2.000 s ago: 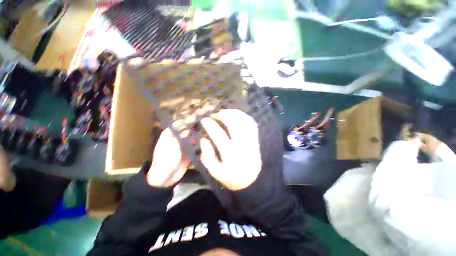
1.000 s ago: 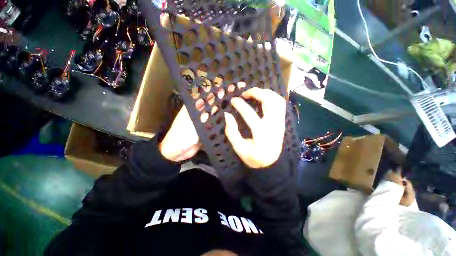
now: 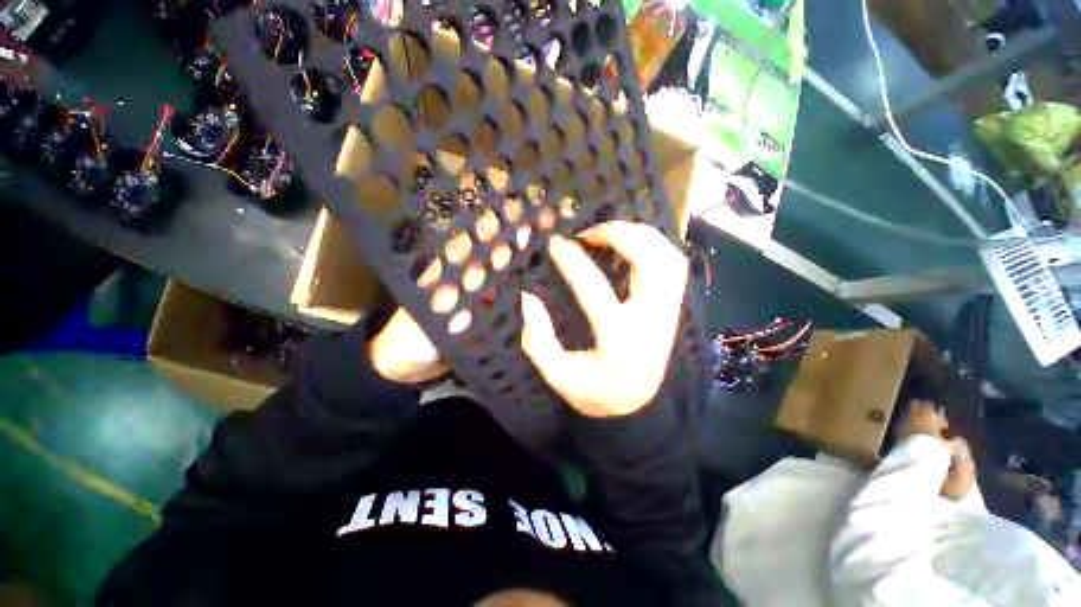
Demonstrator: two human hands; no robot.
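Observation:
A black perforated sheet [image 3: 522, 131] slants over an open cardboard carton [image 3: 330, 255], whose inside shows through the round holes. My left hand [image 3: 405, 351] is under the sheet; its skin shows through several holes and its fingers are mostly hidden, supporting the sheet from below. My right hand [image 3: 619, 323] lies on top of the sheet with fingers spread and bent, fingertips on the holes. Small dark ring-like pieces [image 3: 441, 204] show through the holes near the left hand. I cannot tell whether the right fingers pinch a piece.
Wired round units [image 3: 136, 187] stand on the bench at left, and a few [image 3: 741, 362] at right. A brown box [image 3: 848, 391] sits at right beside a white-sleeved person [image 3: 913, 522]. Another box [image 3: 213, 344] is below the bench at left. Metal framing and a green printed sheet [image 3: 749, 89] lie beyond.
The sheet has swung left and flattened, covering more of the carton. My left hand shows less beside its edge. My right hand has stayed on top, shifting slightly down and right.

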